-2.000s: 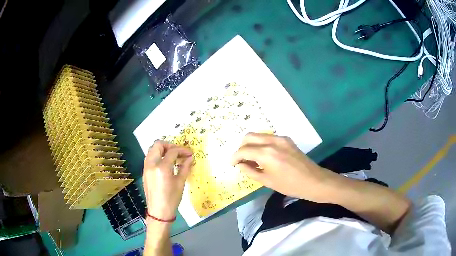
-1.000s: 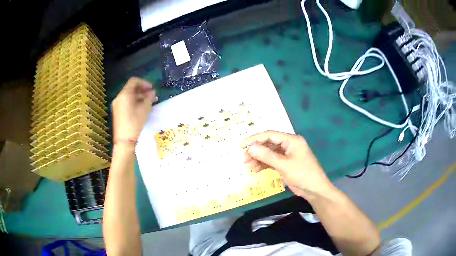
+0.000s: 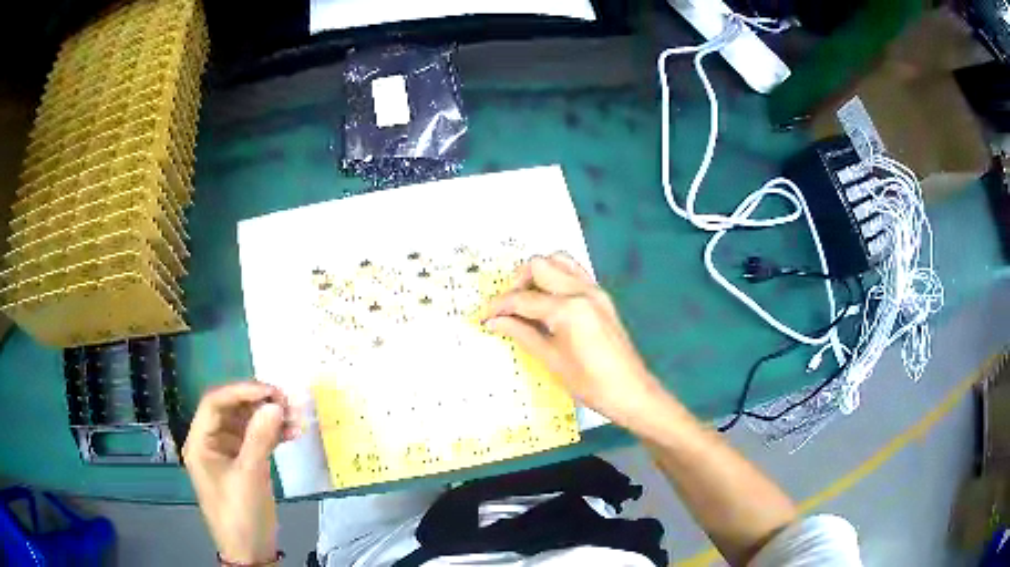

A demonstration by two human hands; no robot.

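Note:
The yellow circuit board panel [image 3: 443, 426] lies on the white work sheet [image 3: 282, 238], partly washed out by glare. Small black components [image 3: 414, 256] stand in rows on its rear part. My right hand [image 3: 559, 316] is over the panel's right side, thumb and fingertips pinched together; whether a part is between them cannot be told. My left hand [image 3: 235, 437] is at the panel's left edge, thumb and forefinger close together; their tips blur into the glare. The dark component bag [image 3: 404, 105] lies behind the sheet with loose black parts [image 3: 399, 172] at its front.
Stacked yellow panels [image 3: 105, 177] stand at left above a black slotted rack [image 3: 120, 388]. At right are a white cable [image 3: 670, 144], a black plug [image 3: 764, 268], a multi-port charger [image 3: 831, 205] and tangled thin cables [image 3: 914, 244]. A white power strip [image 3: 748, 53] lies rear right.
The view has shifted. My left hand has come from near the bag's loose parts to the panel's left edge. My right hand has moved rearward over the panel.

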